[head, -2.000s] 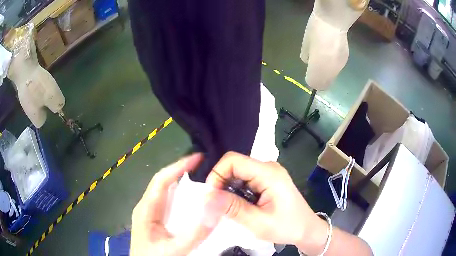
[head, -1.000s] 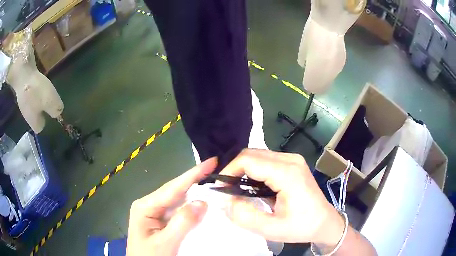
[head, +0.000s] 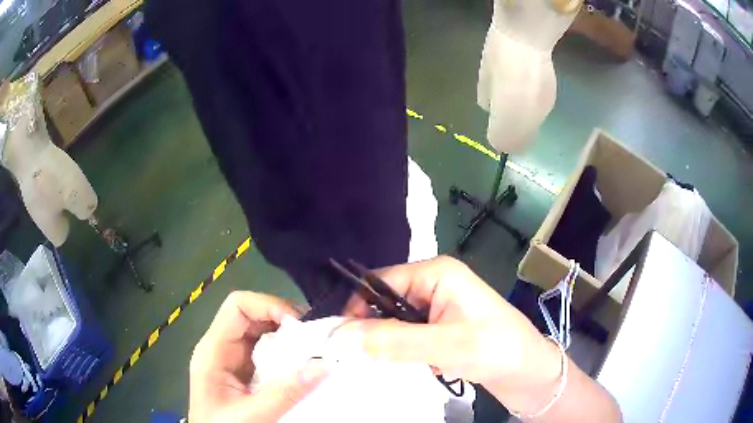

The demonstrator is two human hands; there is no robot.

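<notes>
The dark outer layer (head: 305, 140) hangs long in the centre and narrows down to my hands. The white layer (head: 355, 384) is bunched below and between my hands, and part of it shows behind the dark cloth. My left hand (head: 248, 355) pinches the white cloth close to the dark hem (head: 326, 299). My right hand (head: 446, 322) holds the black thread snips (head: 384, 299), their two short blades apart and pointing up and left over the dark cloth. Its fingers also hold cloth at the hem.
A dress form (head: 520, 83) stands at upper right, another (head: 49, 178) at left. An open carton (head: 541, 263) with dark and white garments is at right, beside white hangers (head: 560, 306) and a white-topped stand (head: 685, 339). A blue crate (head: 78, 351) is at lower left.
The dark cloth spreads wider and further left. The snips have turned from nearly level to tilted, blades up. My left hand has moved slightly left and down, and its fingers have curled in on the white cloth.
</notes>
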